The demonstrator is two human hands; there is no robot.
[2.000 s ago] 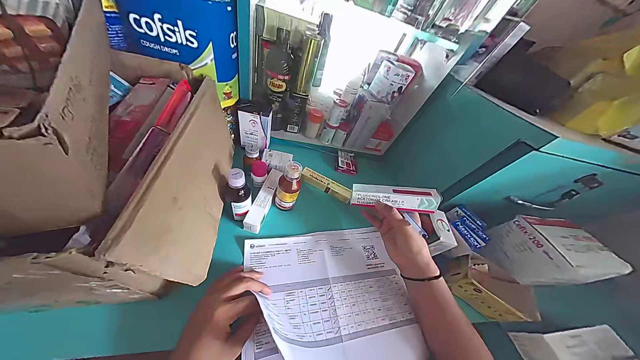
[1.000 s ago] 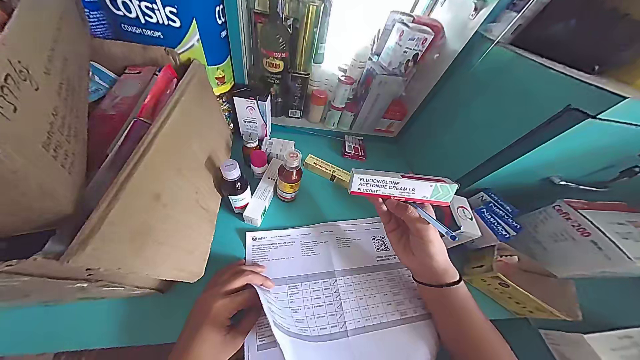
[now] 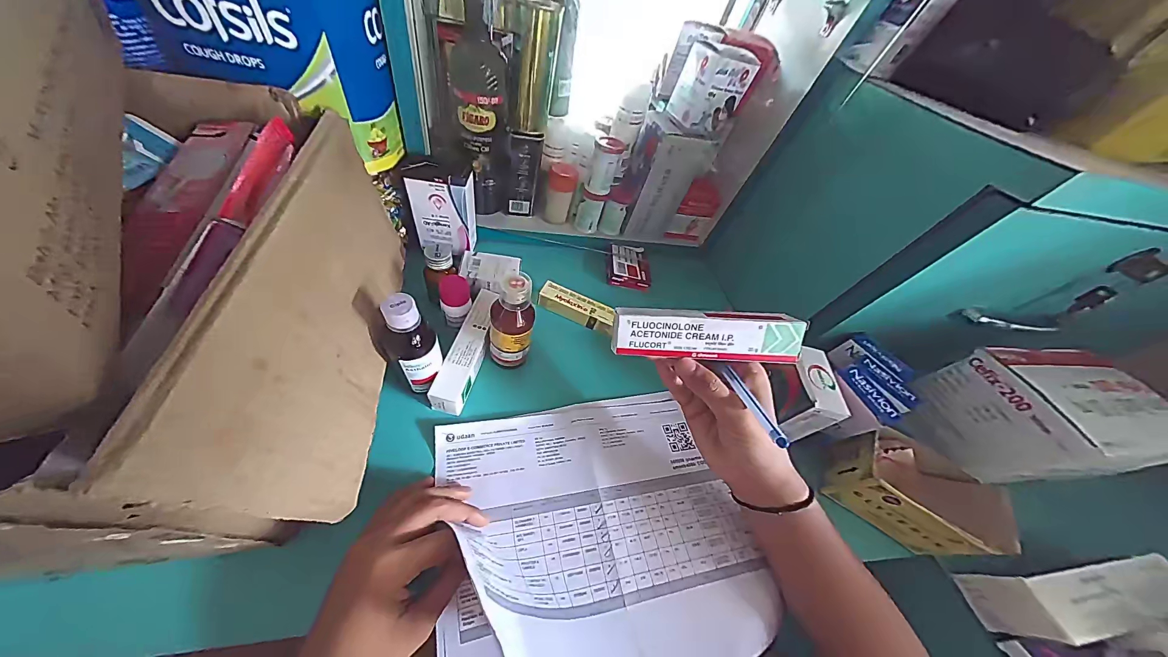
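Note:
In my right hand (image 3: 730, 424) I hold up a long white and red cream carton (image 3: 709, 336) with a blue pen (image 3: 755, 406) under it. My left hand (image 3: 411, 547) pinches the left edge of a printed paper sheet (image 3: 566, 474) bearing a table, with another sheet partly hidden beneath. Behind the sheet stand a dark bottle with a white cap (image 3: 410, 342), an amber bottle (image 3: 512, 324) and a pink-capped bottle (image 3: 454, 301). A narrow white carton (image 3: 464, 356) lies between them, and a yellow carton (image 3: 577, 306) lies behind the held one.
A large open cardboard box (image 3: 246, 365) holding packets fills the left. A lit shelf (image 3: 584, 224) with bottles and tins is at the back. On the right are medicine cartons (image 3: 1004, 411), an open yellow box (image 3: 912, 493) and a teal cabinet with a metal handle (image 3: 1004, 319).
The cream carton has been raised and turned in my right hand, off the top right of the sheet. My left hand stays on the paper's edge.

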